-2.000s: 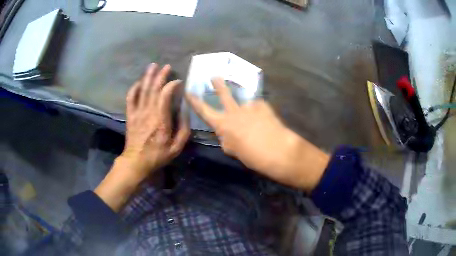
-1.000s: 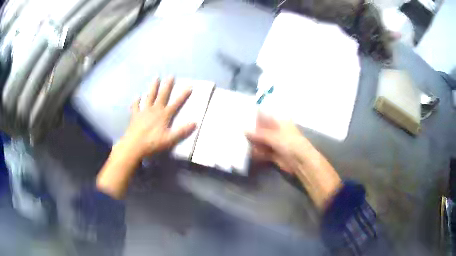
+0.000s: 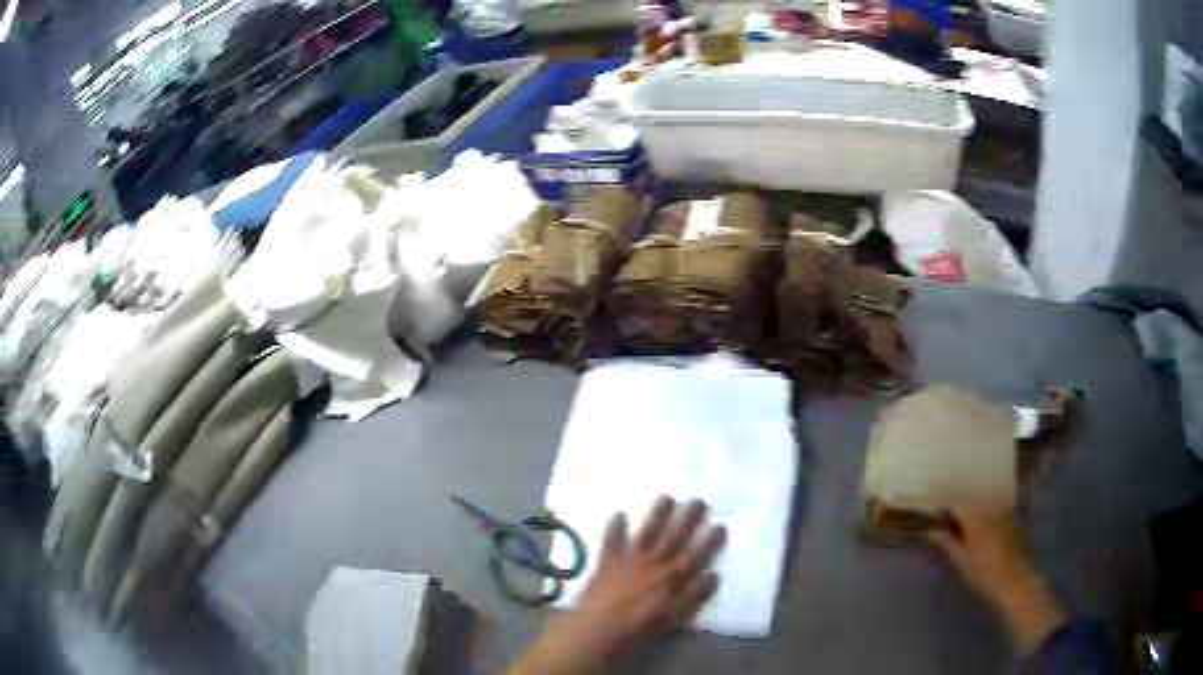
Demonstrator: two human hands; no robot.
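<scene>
A stack of white lining sheets (image 3: 679, 442) lies in the middle of the table. My left hand (image 3: 649, 580) rests on its lower part with the fingers spread. My right hand (image 3: 983, 547) is at the near edge of the tan cut-piece stack (image 3: 941, 455) at the right; its fingertips touch the edge, and whether they grip a piece is not clear. Dark green scissors (image 3: 532, 560) lie beside the white stack, near its left edge. The white-topped finished stack (image 3: 367, 620) is at the bottom, left of my left hand, cut off by the picture's edge.
Brown tied bundles (image 3: 699, 270) line the table's far edge. White cloth (image 3: 337, 257) is heaped at the far left, beside grey-tan cloth rolls (image 3: 185, 435). A white tub (image 3: 805, 129) and a blue box (image 3: 587, 172) stand beyond. A pale pillar (image 3: 1092, 145) rises at the right.
The view has tilted up towards the far side of the table. My left hand has left the finished stack and lies on the white sheets. My right hand has moved right to the tan stack.
</scene>
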